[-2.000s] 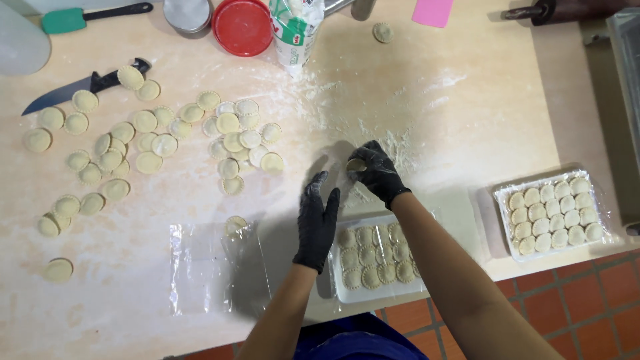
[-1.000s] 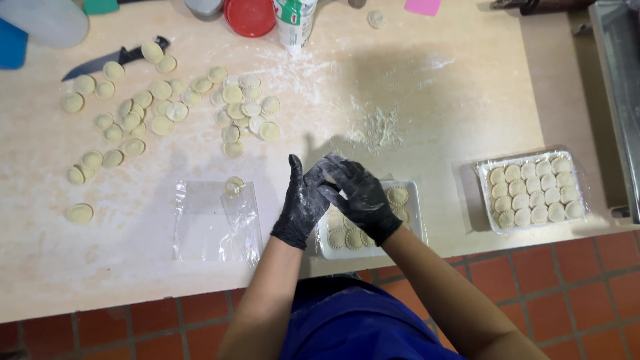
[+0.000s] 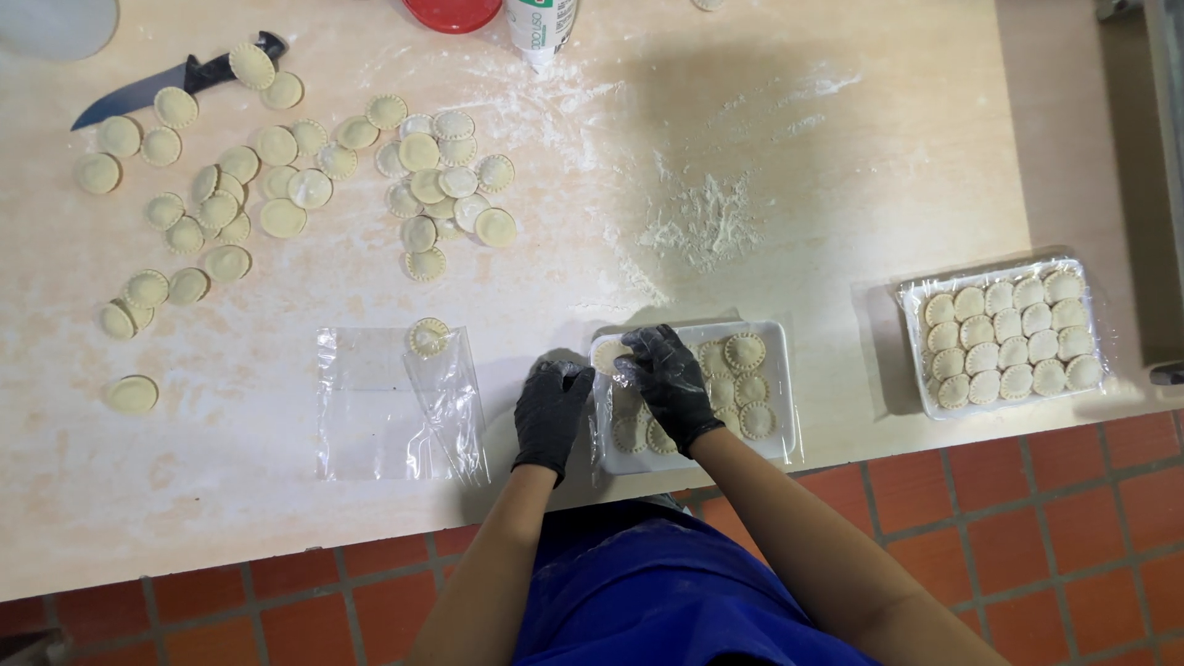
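My right hand [image 3: 668, 384], in a black glove, is over the left part of a white foam tray [image 3: 786, 393] with rows of round crimped dough discs [image 3: 757, 420]. Its fingertips touch a disc [image 3: 608, 355] at the tray's upper left corner; whether they grip it I cannot tell. Clear plastic surrounds the tray. My left hand [image 3: 552, 413], gloved too, is just beside the tray's left edge, fingers bent; what lies between them is hidden. Left of it lies a clear plastic bag [image 3: 370, 421] with one disc [image 3: 428, 339] at its top edge.
Many loose discs [image 3: 282, 218] lie at the left, some overlapping. One rests on the handle of a knife [image 3: 139, 95]. A wrapped full tray [image 3: 911, 356] is at the right. Flour [image 3: 708, 222] is scattered mid-table. A red lid [image 3: 453, 9] and a printed bag [image 3: 539, 28] are at the back.
My hands were together above the tray a second ago; now they are apart, the left beside the tray's left edge and the right down at its upper left part.
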